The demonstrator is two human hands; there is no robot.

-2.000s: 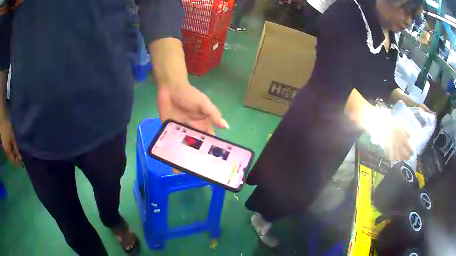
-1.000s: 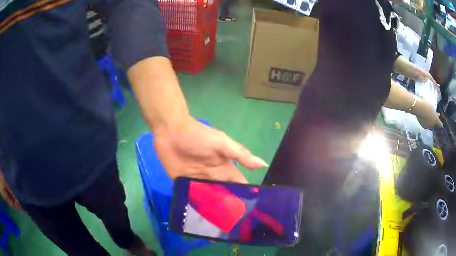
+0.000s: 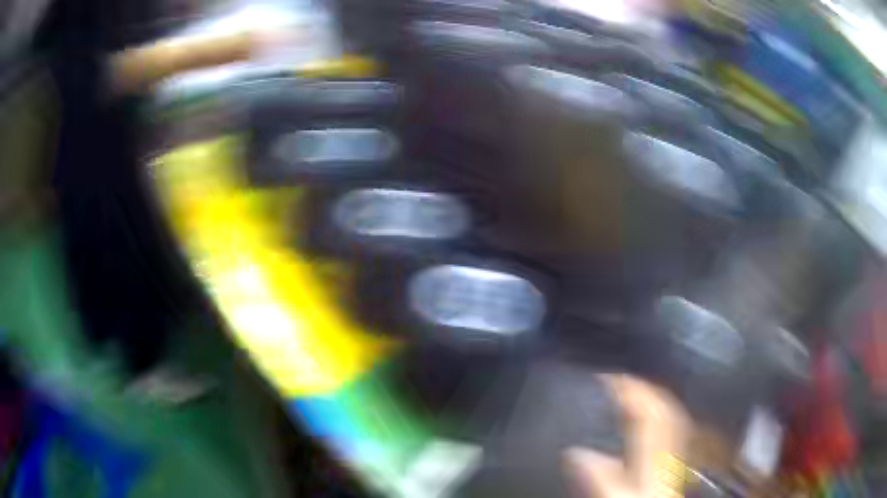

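The view is strongly smeared by motion. Many black speakers stand close together, their round end caps drawn out into pale ovals; one black speaker's end cap [image 3: 477, 300] shows near the middle. A bare hand, by its pose most likely my right hand [image 3: 632, 438], is cut off by the bottom edge, with a yellowish smear near its wrist. Its fingers are at a dark grey, blurred shape [image 3: 554, 413]; whether they grip it cannot be told. My left hand cannot be made out.
The bench's yellow printed sheet edge [image 3: 263, 292] curves down the left, with green floor [image 3: 204, 438] beyond. A dark-clothed person [image 3: 112, 195] stands upper left, an arm near whitish material. Red shapes [image 3: 827, 418], possibly red speakers, lie lower right.
The view has swung right and down onto the bench. The standing person's hand with the smartphone, the blue stool and the carton have left the view. A bare hand now shows at the bottom.
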